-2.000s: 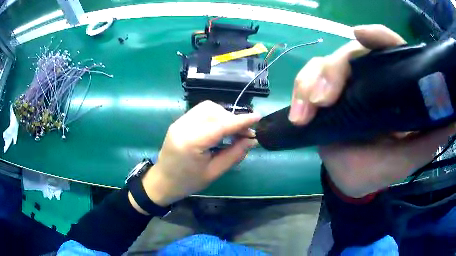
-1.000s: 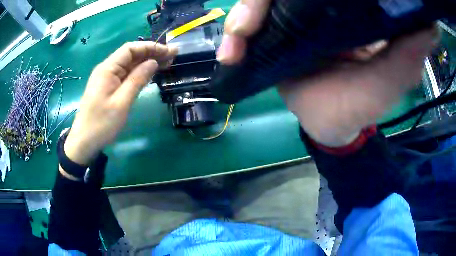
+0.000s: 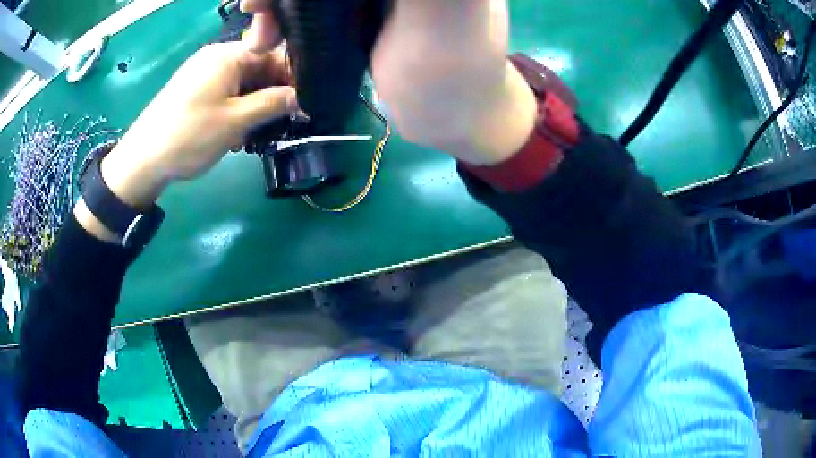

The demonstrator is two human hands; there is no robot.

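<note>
The electric screwdriver (image 3: 329,58) is a thick black cylinder, held upright over the black module by my right hand (image 3: 438,76); its top is cut off by the frame edge. The screwdriver's tip is down at the module and hidden behind my left fingers. The module's round barrel (image 3: 300,168) points toward me, with a pale strip across it and yellow and black module wires (image 3: 374,170) looping at its right. The rest of the module is mostly covered by my hands. My left hand (image 3: 201,112) has its fingertips at the module beside the screwdriver; whether they hold anything is hidden.
A pile of purple-white sensor leads (image 3: 45,179) lies at the far left of the green mat. A white ring (image 3: 87,59) lies near the white rail. The thick black screwdriver cord (image 3: 675,72) crosses the right side. A metal-framed rack (image 3: 760,80) stands at the right edge.
My right hand has moved left and swung the screwdriver upright over the module. My left hand has shifted slightly left and up, still at the module. The whole view has also shifted.
</note>
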